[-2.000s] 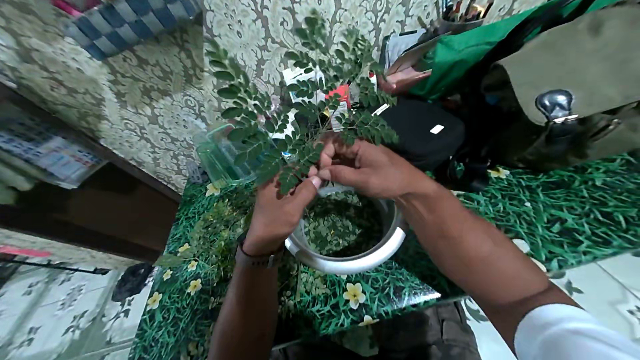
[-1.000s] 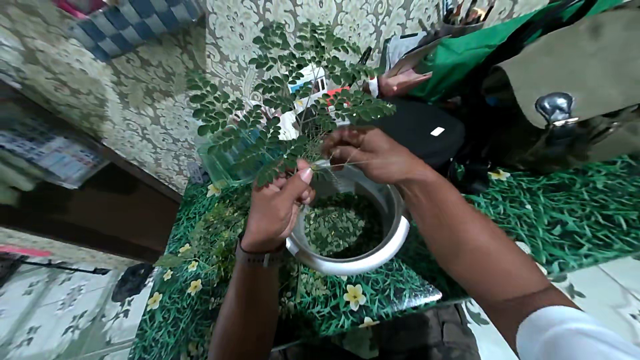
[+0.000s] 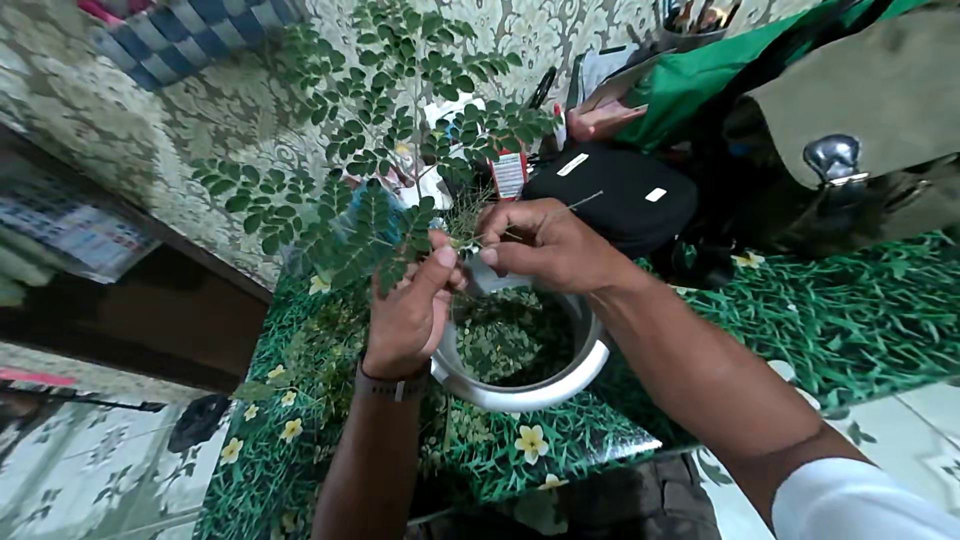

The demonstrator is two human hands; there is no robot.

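Note:
My left hand [image 3: 416,300] grips the base of a leafy green sprig [image 3: 375,135] with small round leaflets, which fans upward and to the left. Close beside it, my right hand [image 3: 551,244] pinches thin bare stems [image 3: 480,214] between thumb and fingers, and one stalk sticks out to the right behind it. Below both hands stands a round pot with a pale metallic rim [image 3: 525,394]. Loose small leaves [image 3: 499,341] lie inside the pot. My fingertips partly hide where the stems meet.
A tablecloth printed with grass and flowers [image 3: 825,322] covers the table. More greenery [image 3: 322,356] lies left of the pot. Behind are a black zip case [image 3: 615,191], a green bag [image 3: 690,82], an olive bag with a buckle [image 3: 862,97] and a red-and-white packet [image 3: 508,174]. A woven basket [image 3: 199,37] is upper left.
The leafy sprig has shifted and spread higher above my left hand. My right hand now has bare thin stems showing at its fingers, and both hands remain above the pot.

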